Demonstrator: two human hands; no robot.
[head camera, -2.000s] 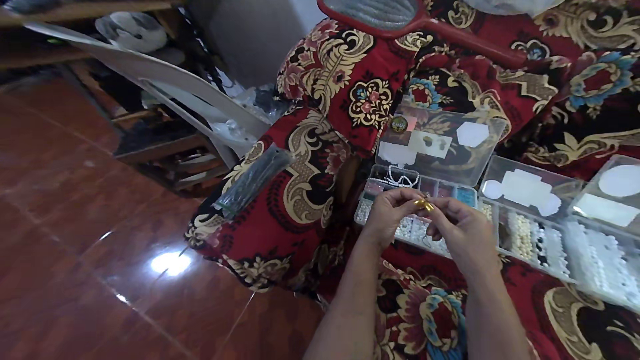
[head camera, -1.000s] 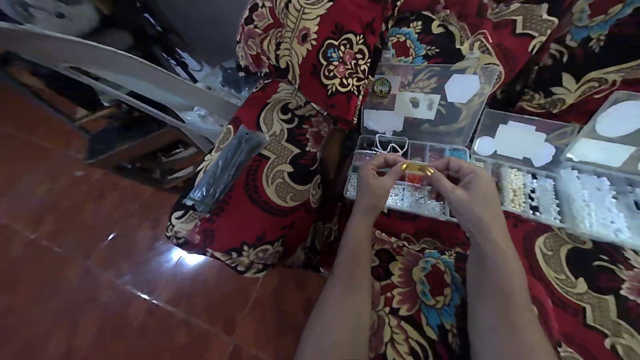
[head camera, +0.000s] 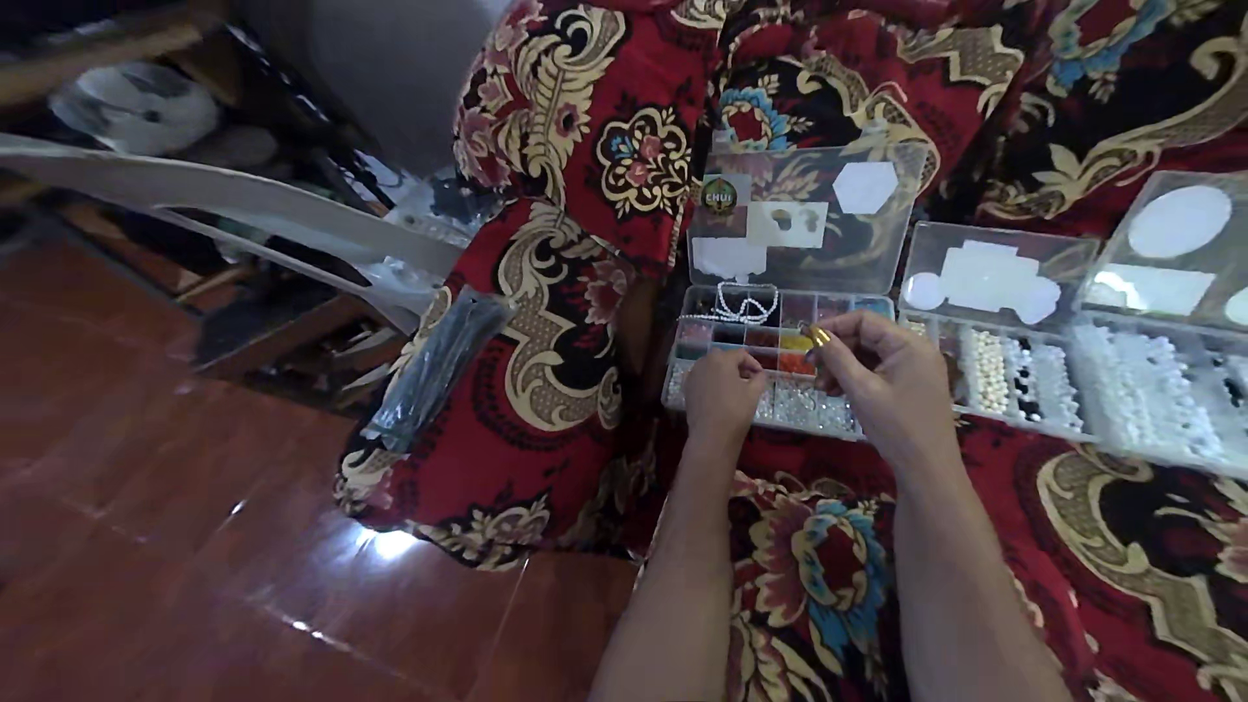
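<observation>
My left hand (head camera: 723, 392) is over the front left of a clear plastic compartment box (head camera: 809, 429), its fingers curled; whether it pinches anything is too small to tell. To its right, my right hand (head camera: 882, 375) is raised over the same box, thumb and forefinger close together near a small shiny loop, with gold-coloured nails showing. Orange beads (head camera: 796, 364) and yellow beads (head camera: 797, 341) lie in compartments between the hands. Clear beads (head camera: 795, 402) fill the front compartments. A string of white beads (head camera: 746, 304) lies looped across the back left of the box.
Two more clear boxes stand open on the right, holding cream beads (head camera: 989, 370) and white beads (head camera: 1141, 390). All rest on a red patterned sofa cover (head camera: 546, 468). A dark plastic packet (head camera: 439, 370) lies to the left, near a pale plastic chair (head camera: 292, 229).
My hands, close together in front of my view before, are now apart, the left one lower and to the left. The view has shifted somewhat.
</observation>
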